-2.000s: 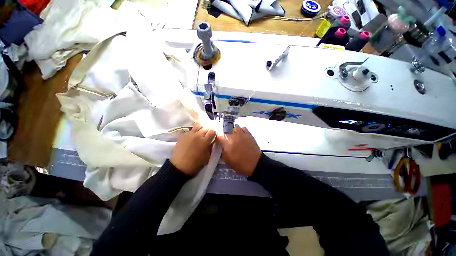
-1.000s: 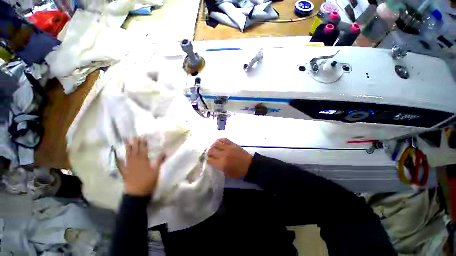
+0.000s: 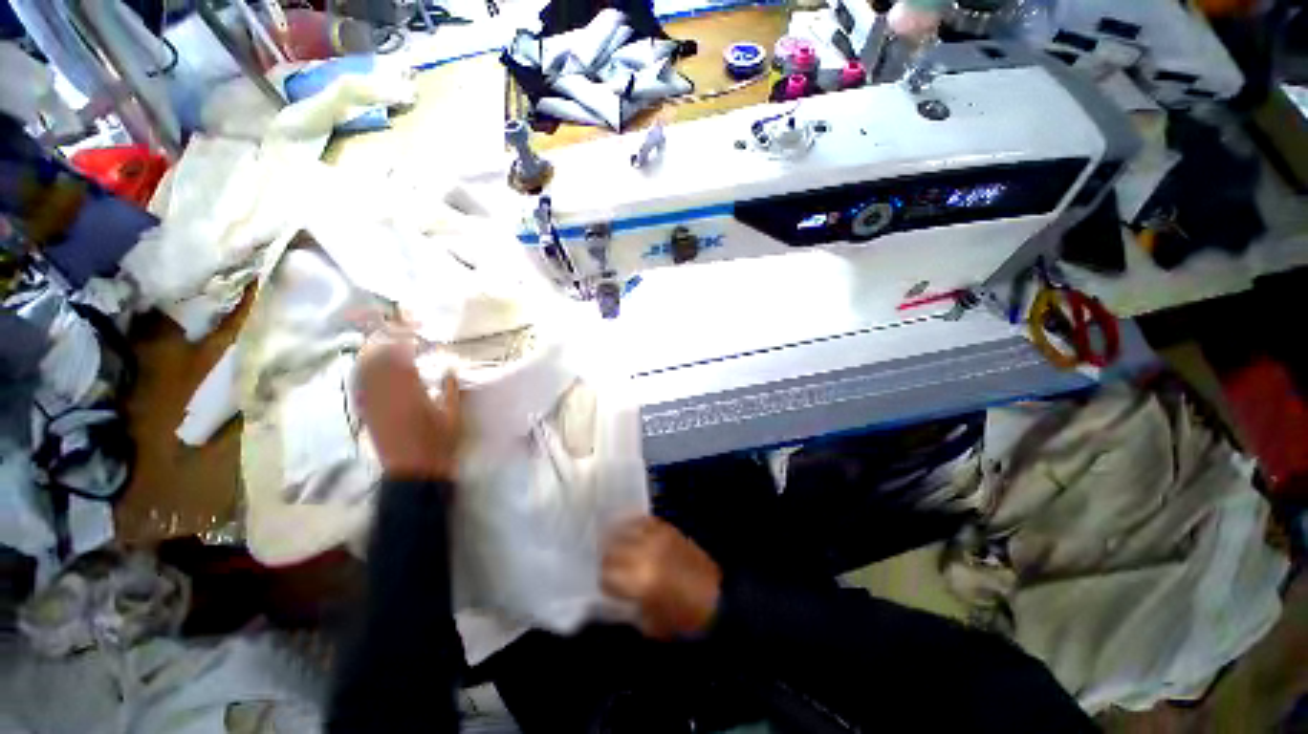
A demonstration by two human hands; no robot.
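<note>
A cream garment piece (image 3: pixel 524 495) lies bunched on the sewing table left of the needle and hangs over the front edge. My left hand (image 3: pixel 406 402) is blurred and rests on the cloth with its fingers extended; whether it grips any cloth cannot be told. My right hand (image 3: pixel 660 577) is closed on the lower right edge of the cloth, below the table's front edge. The presser foot (image 3: pixel 608 297) of the white sewing machine (image 3: pixel 889 158) is beyond both hands, close to the cloth.
Red and yellow scissors (image 3: pixel 1073 327) lie at the machine's right end. Beige cut pieces (image 3: pixel 1133 531) are heaped low at right. Grey and black pieces (image 3: pixel 595 72) and pink-topped thread cones (image 3: pixel 798 72) are behind the machine. Pale cloth (image 3: pixel 187 645) lies low at left.
The view has turned to the right. My hands have left the needle area; my left hand moved left onto the cloth. My right hand moved down, drawing the cloth's edge toward me.
</note>
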